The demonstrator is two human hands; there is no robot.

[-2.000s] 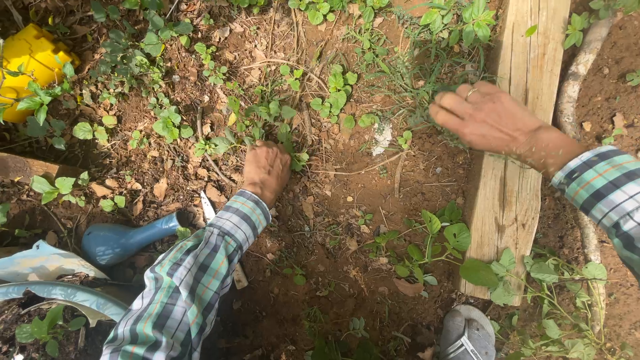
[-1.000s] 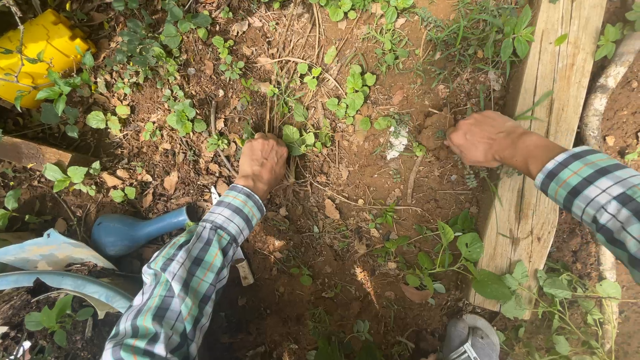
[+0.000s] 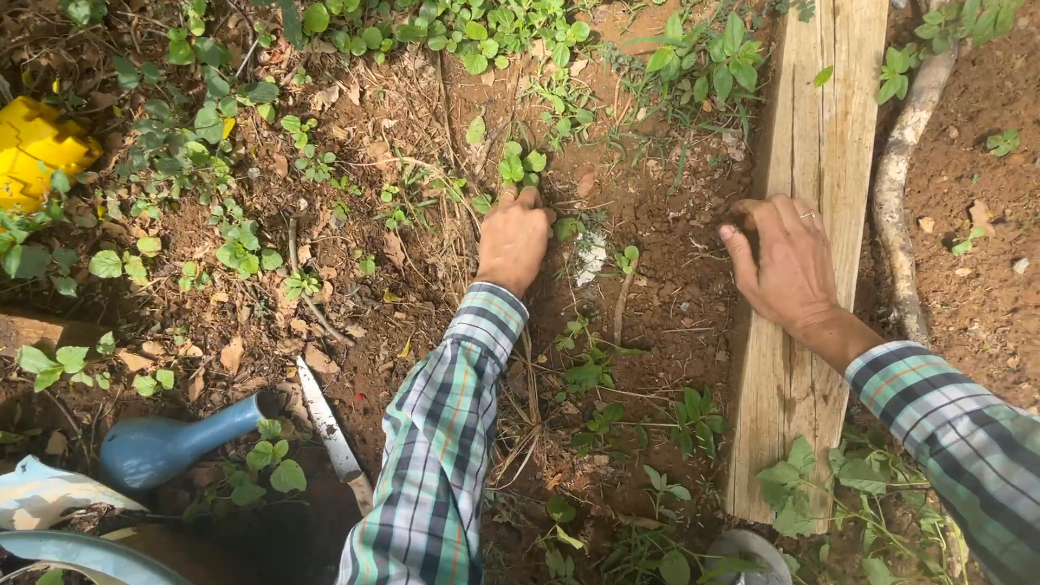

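My left hand (image 3: 513,242) is closed around the base of a small round-leaved weed (image 3: 520,166) in the middle of the soil; its fingertips are hidden under the knuckles. My right hand (image 3: 780,260) rests over the left edge of a wooden beam (image 3: 825,146), thumb apart from the curled fingers, and no plant shows in it. Between the hands lie a whitish patch (image 3: 591,256) and a short stick (image 3: 623,305). A knife (image 3: 325,418) with a soil-specked blade lies left of my left forearm, its handle partly under the sleeve.
A blue vase-shaped vessel (image 3: 179,443) lies at lower left beside a curved blue rim (image 3: 89,556) and a broken pale piece (image 3: 53,491). A yellow object (image 3: 36,154) stands at far left. A thick branch (image 3: 898,195) runs right of the beam. A grey shoe tip (image 3: 747,556) shows at the bottom.
My left hand has moved right, onto the round-leaved weed. My right hand has shifted from the soil left of the beam to the beam's edge, and its thumb has spread.
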